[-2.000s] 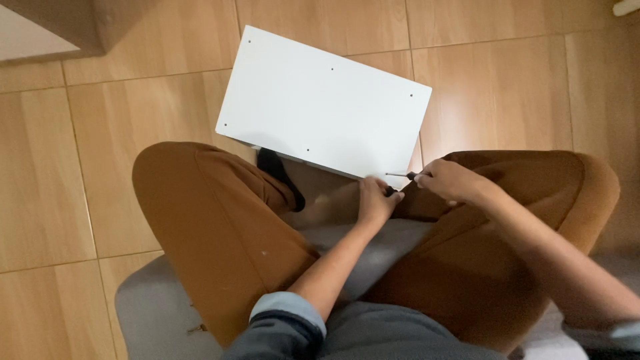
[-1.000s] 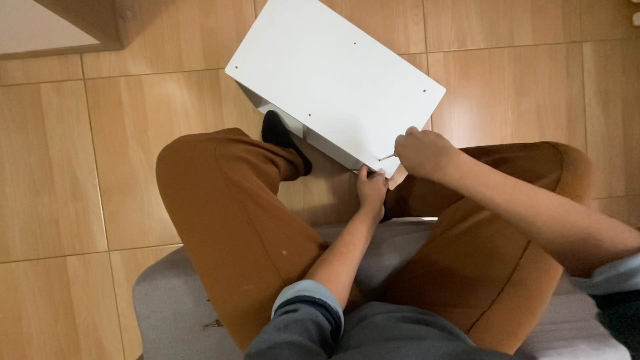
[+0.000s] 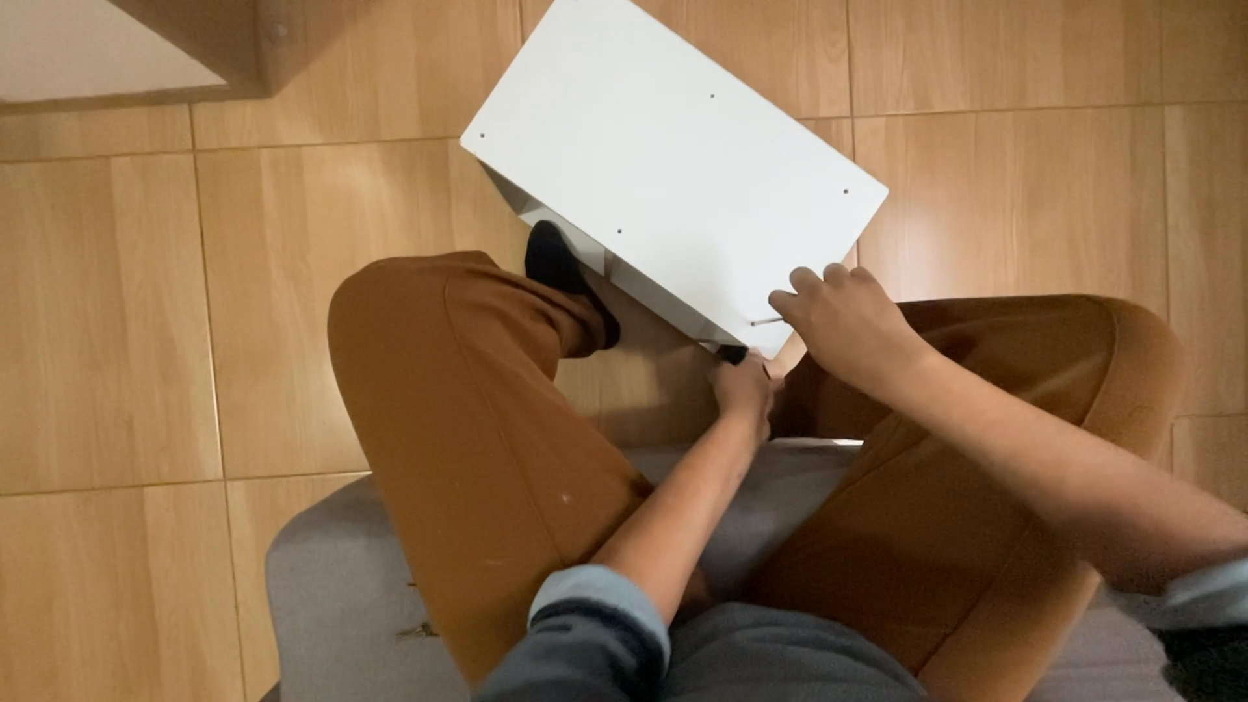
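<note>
A white rectangular panel (image 3: 663, 146) with several small dark holes forms the top of a box-like piece of furniture between my feet. My right hand (image 3: 843, 322) is closed on a screwdriver, whose thin metal shaft (image 3: 768, 322) reaches the panel near its closest corner; the fingers cover the handle. Just below that corner, my left hand (image 3: 748, 390) grips a small black object (image 3: 731, 353) at the panel's edge. What kind of object it is, I cannot tell. Under the panel, white inner boards (image 3: 575, 239) show along the near side.
My foot in a black sock or shoe (image 3: 561, 268) is beside the open side of the furniture. I sit on a grey upholstered seat (image 3: 331, 595). Wood-look tiles (image 3: 107, 322) cover the floor. Another furniture piece (image 3: 107, 49) stands at the upper left.
Two seconds ago the screwdriver was held near my left hand, off the corner; its tip is now at the panel's top. The panel has turned somewhat clockwise.
</note>
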